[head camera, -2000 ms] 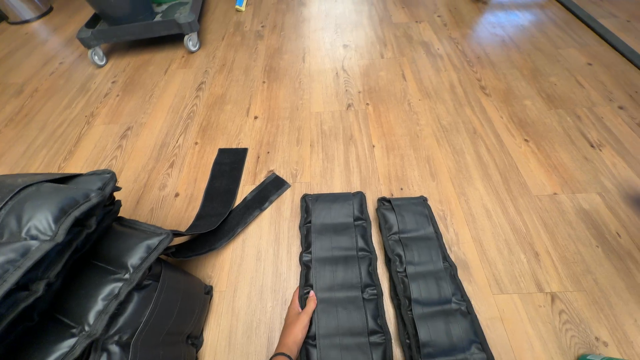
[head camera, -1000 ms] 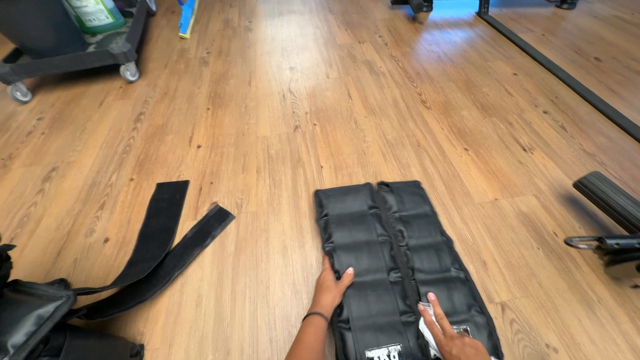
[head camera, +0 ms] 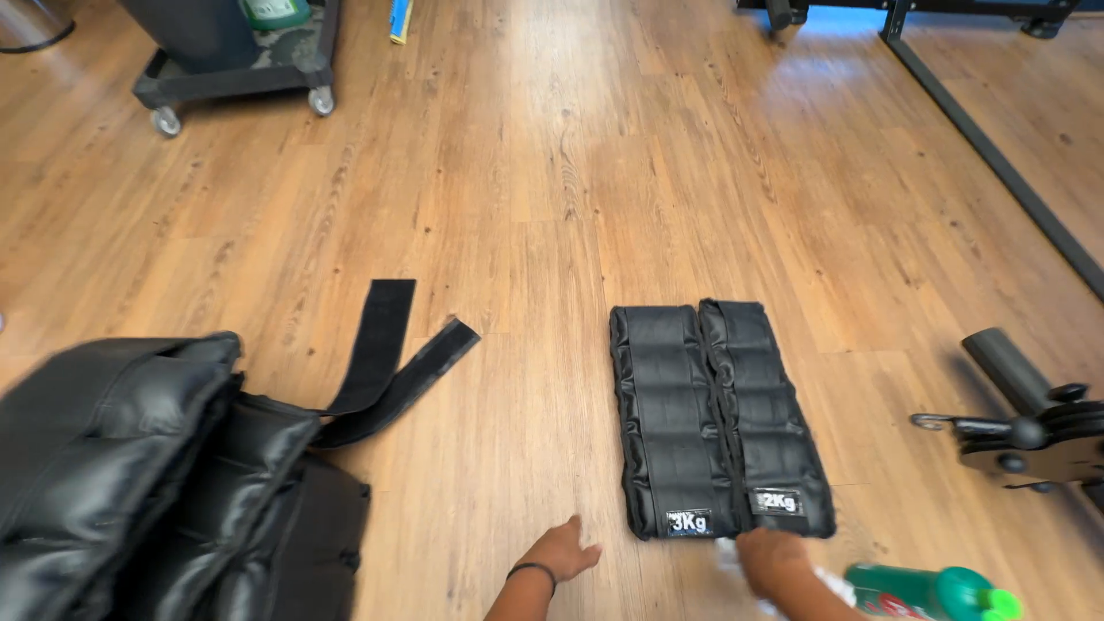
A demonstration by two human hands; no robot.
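Two black padded ankle weights lie side by side on the wood floor, one marked 3Kg (head camera: 677,414) and one marked 2Kg (head camera: 770,405). At their near ends my right hand (head camera: 772,561), somewhat blurred, holds a crumpled white cloth or paper wipe (head camera: 729,552). My left hand (head camera: 561,552) hovers left of the 3Kg weight, fingers apart, with nothing in it. Beside my right forearm a green plastic bottle (head camera: 914,591) lies on its side. On the left stands a pile of black padded weights (head camera: 112,448), with two black straps (head camera: 379,362) stretched out on the floor.
A wheeled dolly (head camera: 233,82) carries a dark bin (head camera: 194,30) and a green-labelled container (head camera: 274,10) at the upper left. A blue and yellow object (head camera: 400,21) lies near the top. Gym equipment (head camera: 1026,431) juts in at the right; a dark floor strip (head camera: 1000,164) runs behind it.
My left hand has let go of the left ankle weight and moved off to its left. My right hand, with the white wipe, has moved to the weights' near ends. The two weights were farther apart two seconds ago.
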